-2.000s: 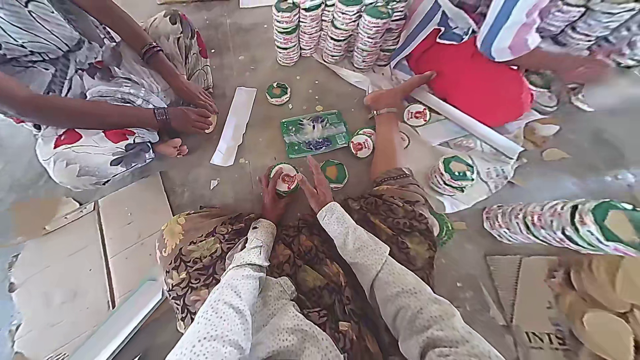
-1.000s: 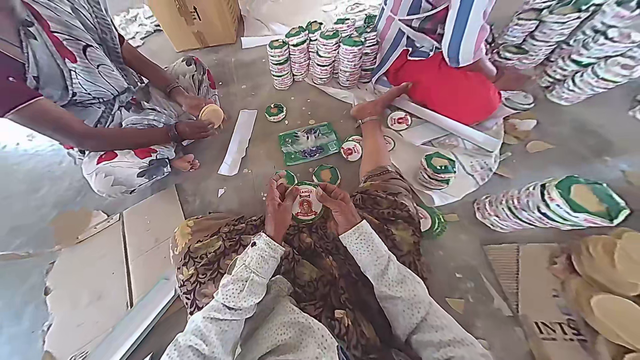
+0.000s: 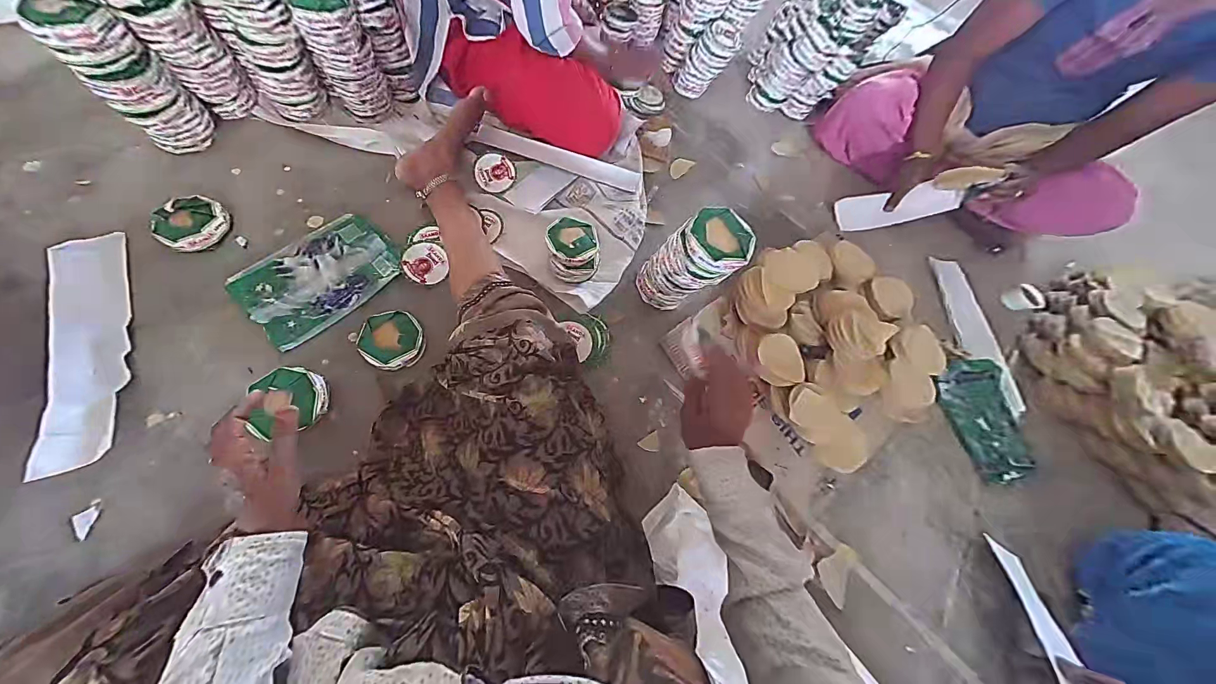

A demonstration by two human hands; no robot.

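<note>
My left hand (image 3: pixel 256 465) is at the lower left, its fingers at the near edge of a round packet with a green folded side up (image 3: pixel 302 403); whether it grips the packet is unclear. A similar green-sided packet (image 3: pixel 390 340) lies just beyond on the floor. My right hand (image 3: pixel 717 399), blurred, reaches to the left edge of a heap of round tan discs (image 3: pixel 860 332) on cardboard; its fingertips are hard to make out. Left of my outstretched leg lies a green printed plastic sheet (image 3: pixel 315 277). A tall stack of packets (image 3: pixel 696 256) stands beyond my right hand.
Stacked packets (image 3: pixel 237 57) line the back. One person in red (image 3: pixel 537 90) sits ahead; another (image 3: pixel 1035 85) at the upper right handles a disc and white strip. White paper (image 3: pixel 85 351) lies left. A green packet (image 3: pixel 983 418) and a brownish heap (image 3: pixel 1130 370) are at right.
My hands, together on a round packet with its printed face showing a second ago, are now apart. The right one has moved right to the discs. The view has turned right.
</note>
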